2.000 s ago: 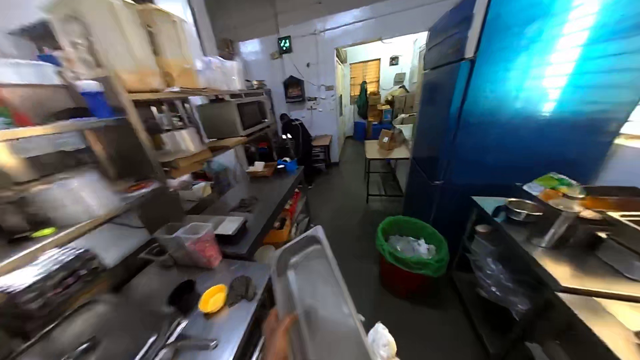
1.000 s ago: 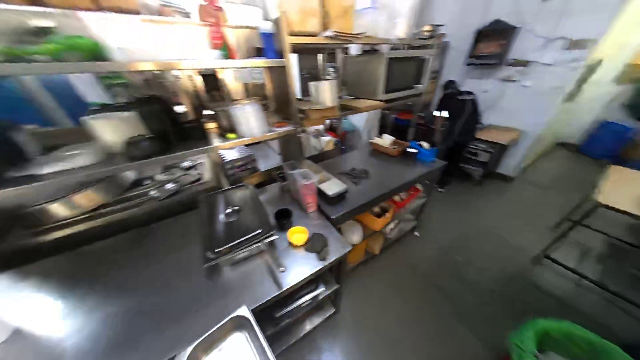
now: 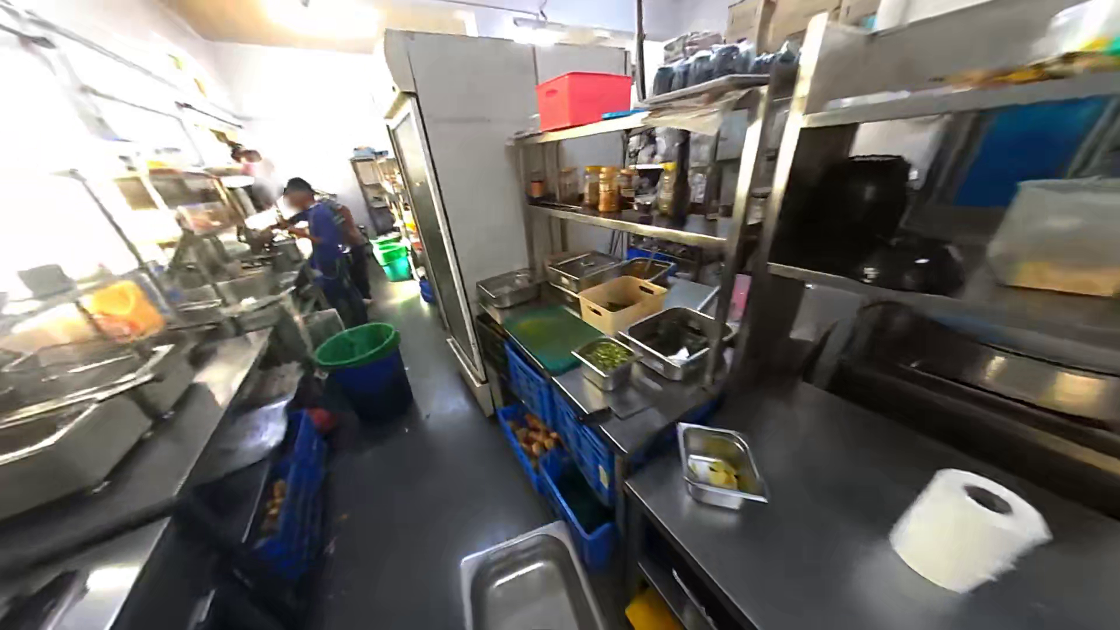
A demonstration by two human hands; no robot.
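An empty rectangular steel pan (image 3: 529, 582) juts up from the bottom edge, over the floor between the counters. Neither of my hands shows, so what touches the pan is hidden below the view. Right of it, on the steel counter, stand a small steel pan (image 3: 722, 465) with yellow pieces in it and a large white paper roll (image 3: 967, 529). Farther back on the worktop are a steel pan of chopped green food (image 3: 606, 362), a green cutting board (image 3: 551, 337), a beige plastic basket (image 3: 621, 304) and a larger steel pan (image 3: 674, 341) with dark contents.
A blue bin with a green rim (image 3: 363, 372) stands in the aisle. Blue crates (image 3: 582, 512) sit under the right worktop, another crate (image 3: 297, 499) at left. A tall refrigerator (image 3: 472, 175) borders the aisle. A person in blue (image 3: 328, 241) stands at the far left counter.
The view has swung far to the left, onto another aisle. My hand, seen at the pan two seconds ago, is out of view now; the pan remains at the bottom edge.
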